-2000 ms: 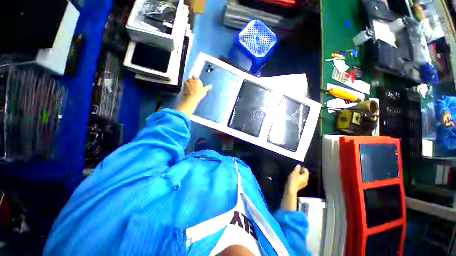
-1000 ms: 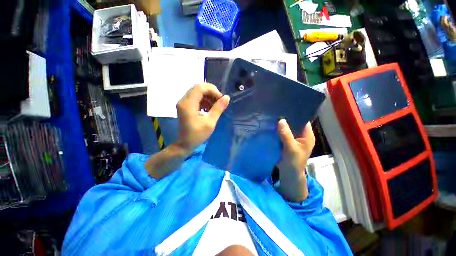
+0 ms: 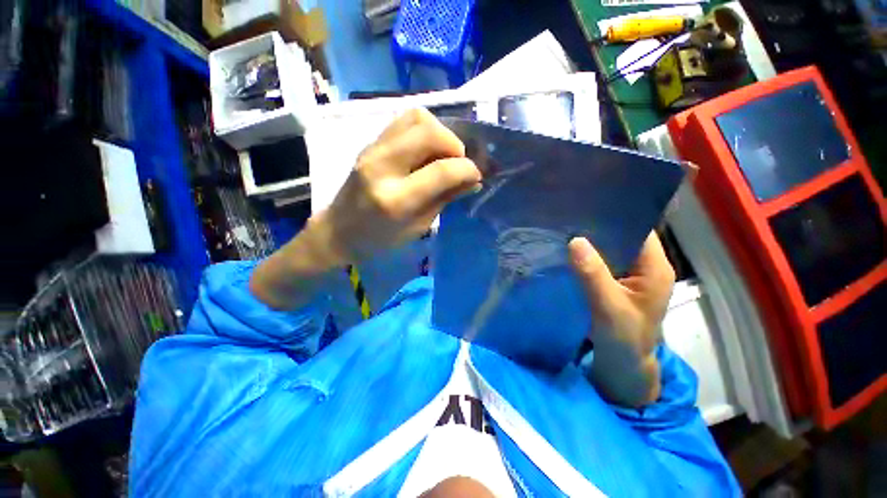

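A glossy dark bluish tablet screen (image 3: 525,272) is held up tilted in front of my chest. My right hand (image 3: 627,302) grips its right side, thumb on the face. My left hand (image 3: 404,185) is at its upper left corner, thumb and forefinger pinched together; whether a thin film is between them is too fine to tell. A white foam tray (image 3: 336,160) lies beyond, partly hidden by the screen and my left hand, with a panel (image 3: 537,112) in its right recess.
A red foam tray (image 3: 768,219) with dark panels lies on stacked trays at right. A yellow-handled tool (image 3: 650,27) is on the green mat. A blue stool (image 3: 435,34) stands beyond. A white box (image 3: 263,88) is at upper left, and panel racks are at far left.
Two seconds ago my left hand held the tray edge and my right hand was empty. The screen is now out of the tray, held up. Since one second ago my left hand has moved slightly up.
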